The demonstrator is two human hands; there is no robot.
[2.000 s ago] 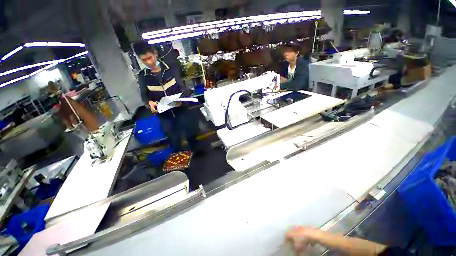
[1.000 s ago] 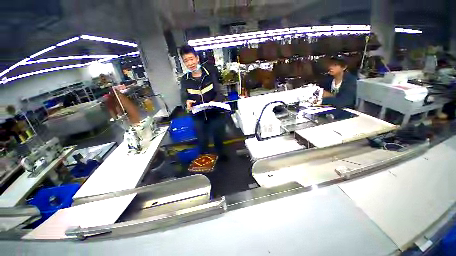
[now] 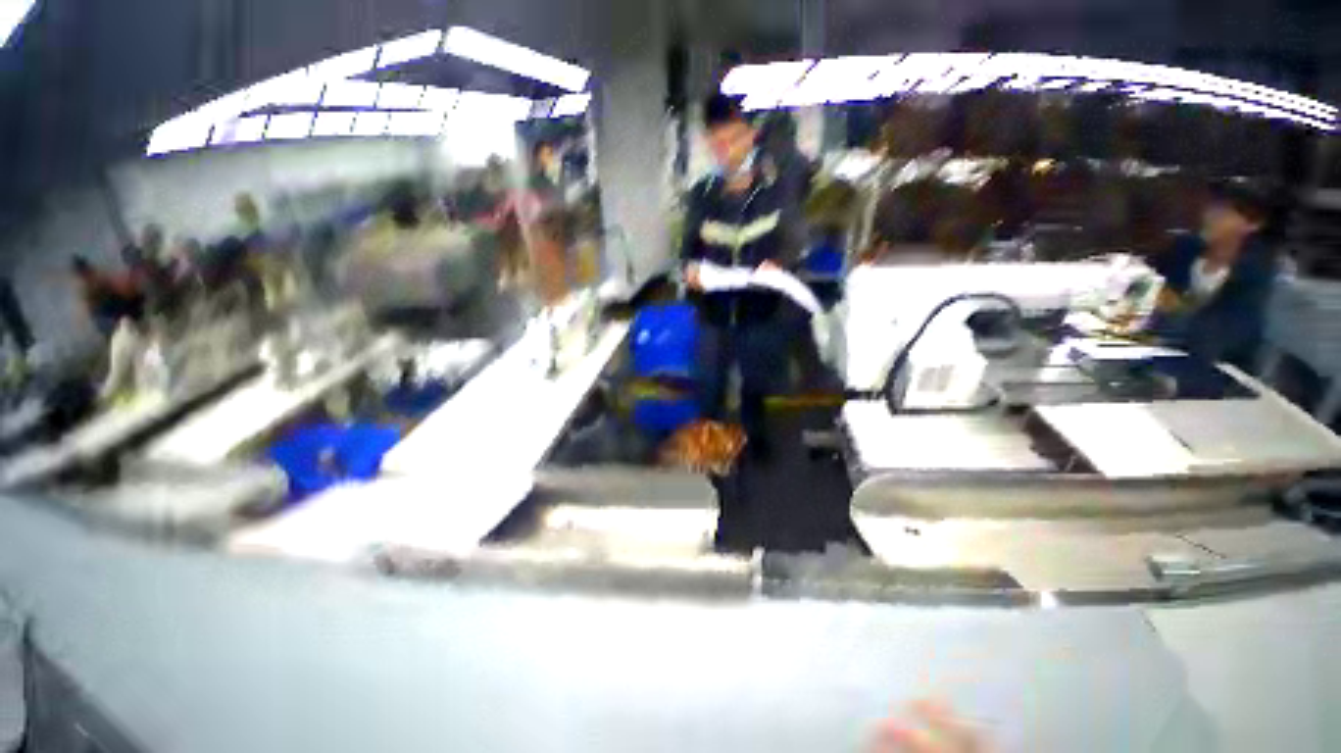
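Note:
A long white surface (image 3: 588, 662) with a metal edge crosses the bottom of the view, nearest to me. One of my hands, probably the right hand (image 3: 930, 728), shows at the bottom edge over this surface. It is small, blurred and cut off by the edge, so its fingers and anything in it cannot be made out. My left hand is not in view.
Beyond the metal edge stand a large white sewing machine (image 3: 941, 361) on a table at right and a narrow white table (image 3: 508, 405) at left. A person (image 3: 747, 221) stands holding papers. Another person (image 3: 1232, 287) sits at right. Blue crates (image 3: 665, 346) stand on the floor.
The view has swung left, so machines and people sit further right. A hand and forearm seen two seconds ago left the view, and a blurred hand now shows at the bottom edge.

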